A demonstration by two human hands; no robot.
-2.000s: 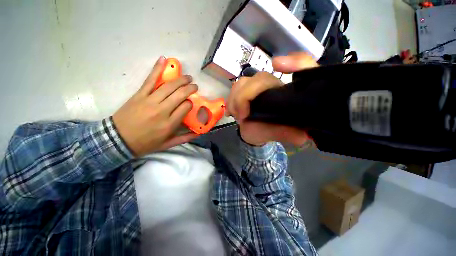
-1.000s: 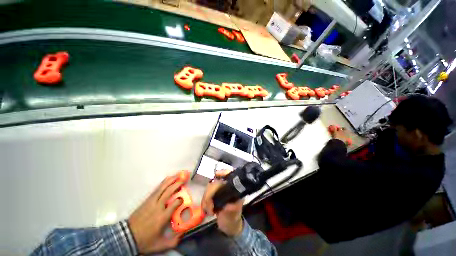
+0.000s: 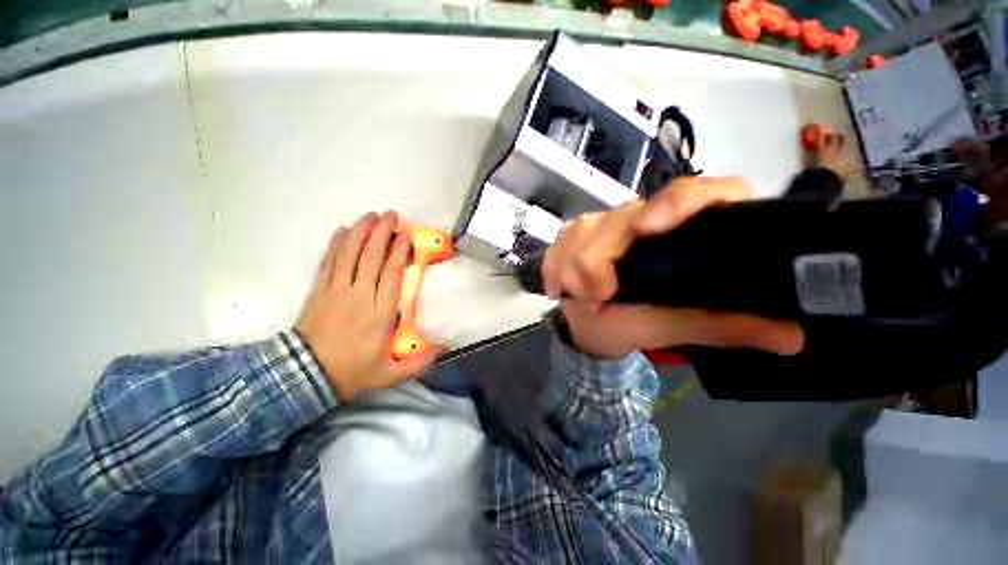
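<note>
An orange controller-shaped housing (image 3: 411, 309) lies on the white bench near its front edge, its right side with two grip ends showing. My left hand (image 3: 356, 304) lies flat over its left part and holds it on the bench. My right hand (image 3: 636, 265) is closed around the black electric screwdriver (image 3: 774, 259), which lies nearly level and looks large near the camera. Its narrow end points left, at the low front of the screw feeder (image 3: 580, 166). The thin bit is hard to make out. Whether a screw is on it cannot be seen.
The green conveyor (image 3: 508, 13) runs along the back with several orange housings (image 3: 790, 27). Black cables (image 3: 676, 138) lie beside the feeder. Another person's hand (image 3: 829, 149) is at the right by an orange part and a white box (image 3: 912, 105). A cardboard box (image 3: 798, 513) stands below.
The view has tilted down from the conveyor and other worker. The housing now lies turned under my left hand. The screwdriver tip has moved from beside the housing to the feeder's front.
</note>
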